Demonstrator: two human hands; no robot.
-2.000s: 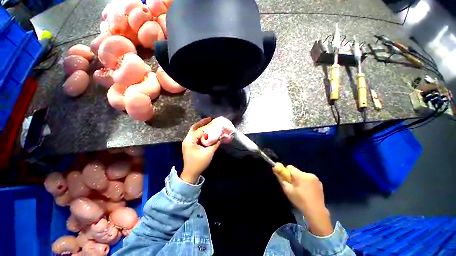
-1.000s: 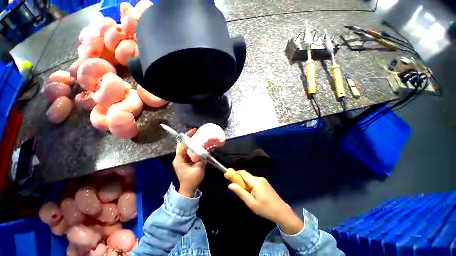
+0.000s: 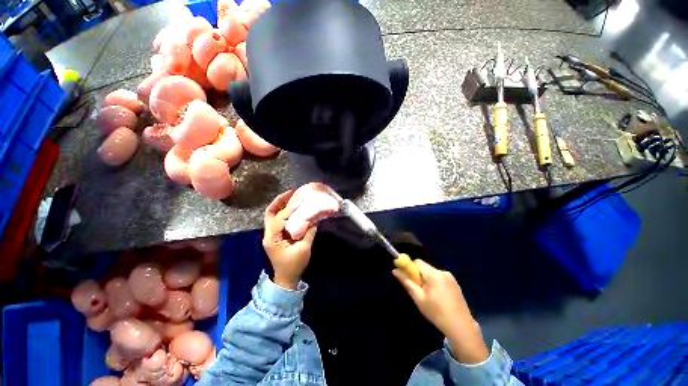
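My left hand (image 3: 288, 245) holds a pink vinyl casting (image 3: 309, 209) at the table's front edge, below the black drum-shaped unit. The casting looks folded or dented. My right hand (image 3: 436, 295) grips the yellow handle of a long metal-shafted iron (image 3: 375, 231). The shaft points up and left, and its tip is at the casting's right side. Whether the tip touches the casting is hard to tell. The palm side of my left hand is partly hidden by the casting.
The black unit (image 3: 320, 68) stands on the speckled table (image 3: 430, 143). Pink castings (image 3: 198, 124) lie upper left; more fill a blue crate (image 3: 136, 337) lower left. Two spare irons (image 3: 501, 130) rest on a metal stand at right. A phone (image 3: 59, 216) lies at the left edge.
The iron no longer crosses over the casting; its tip has moved back to the casting's right side. The casting has been turned in my left hand. The camera view has shifted.
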